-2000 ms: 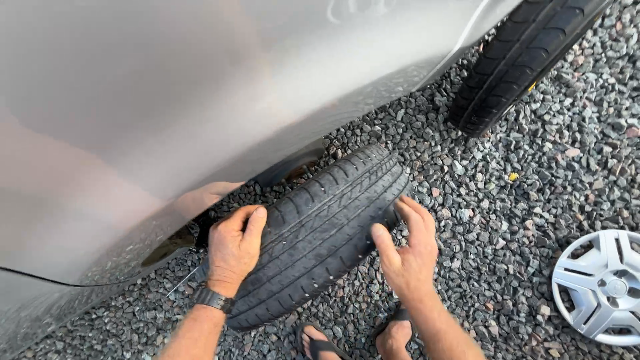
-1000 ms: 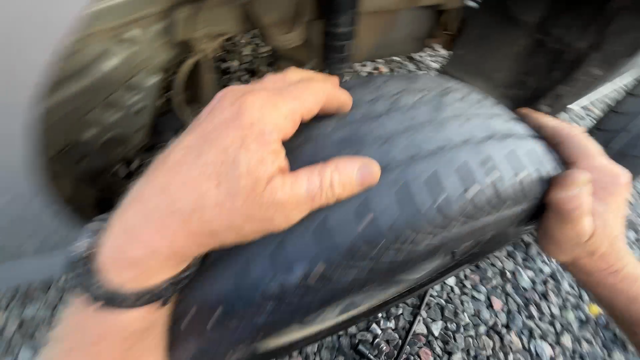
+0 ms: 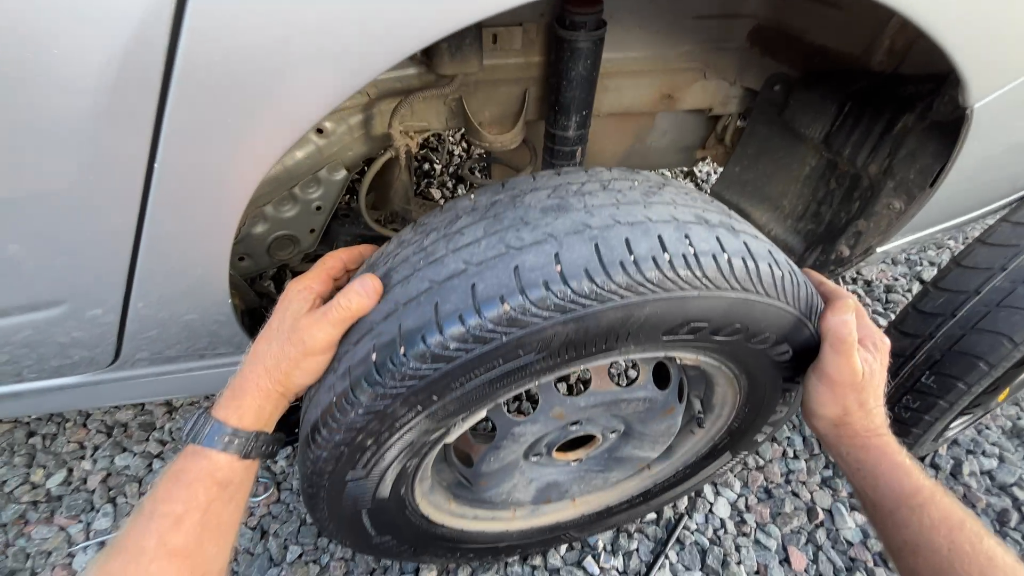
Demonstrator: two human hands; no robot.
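A car wheel with a black tyre [image 3: 560, 256] and a steel rim [image 3: 576, 448] leans in front of the open wheel arch of a silver car, its outer face tilted up toward me. My left hand [image 3: 308, 320] presses on the tread at the wheel's left, a dark watch on that wrist. With my right hand [image 3: 848, 360] I grip the tyre's right edge, the fingers partly hidden behind it. Inside the arch a black shock absorber [image 3: 574, 88] stands above the tyre. The wheel's underside and whatever lies behind it are hidden.
A second wheel [image 3: 968, 336] stands at the right edge, near the car's sill. Grey gravel [image 3: 104, 480] covers the ground. A dark thin rod [image 3: 668, 544] lies by the wheel's lower edge. A black liner [image 3: 840, 160] fills the right of the arch.
Both hands are now on the wheel; two seconds ago the right hand was just off or lightly at its edge. The wheel's rim face has turned into sight. The view has moved closer.
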